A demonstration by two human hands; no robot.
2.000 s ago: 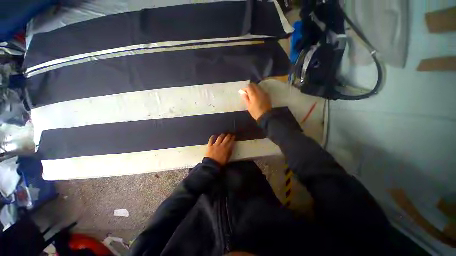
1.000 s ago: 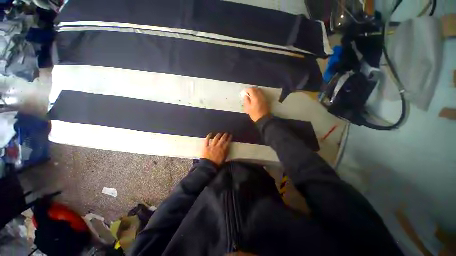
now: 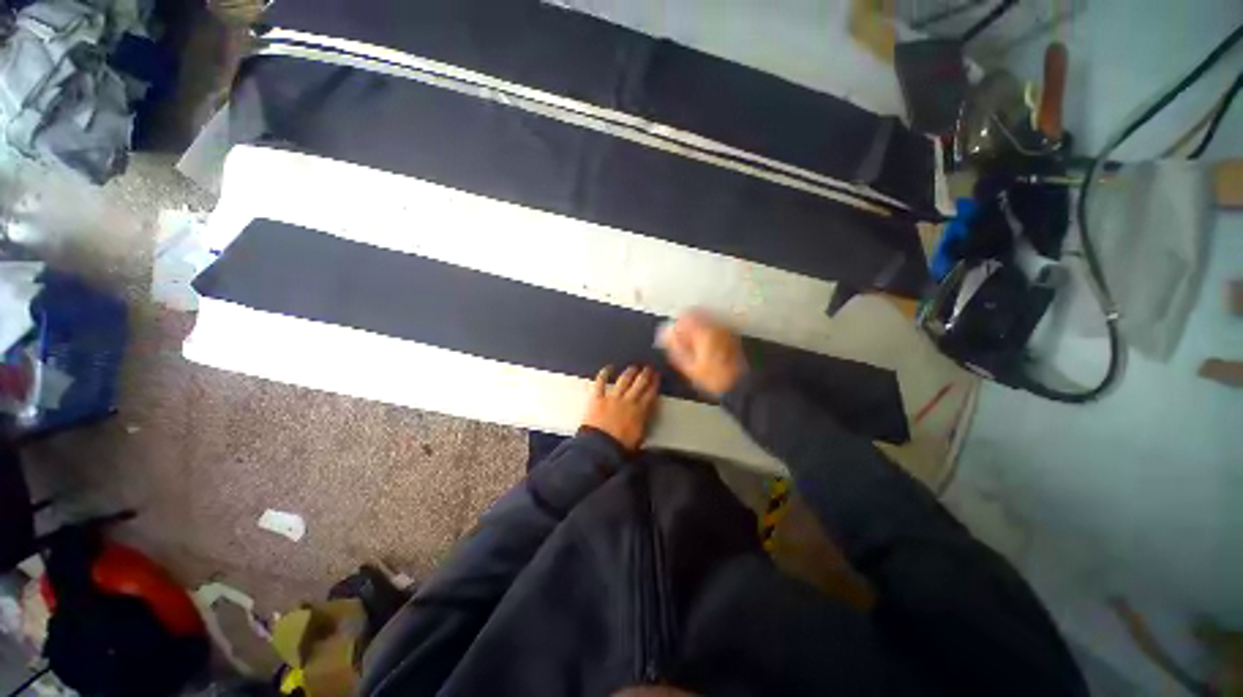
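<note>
A long dark cloth strip (image 3: 450, 305) lies flat along the near side of the off-white covered table (image 3: 368, 361), its left end slanted. My left hand (image 3: 624, 406) rests with its fingertips on the strip's near edge, fingers slightly apart, holding nothing visible. My right hand (image 3: 703, 354) is blurred over the strip, to the right of my left hand. A small white piece, apparently tailor's chalk (image 3: 667, 335), shows at its fingertips. Whether the right fingertips touch the cloth cannot be told.
Two wider dark panels (image 3: 545, 161) lie on the far side, pale lines between them. A steam iron (image 3: 995, 306) with a black hose stands at the right end, near an orange-brown handled tool (image 3: 1052, 89). A blue basket (image 3: 82, 347) is at left, an orange-red object (image 3: 143, 588) lower left.
My right hand has moved nearer my body, from the pale table cover onto the dark strip. The view has shifted and turned. My left hand stays at the strip's near edge.
</note>
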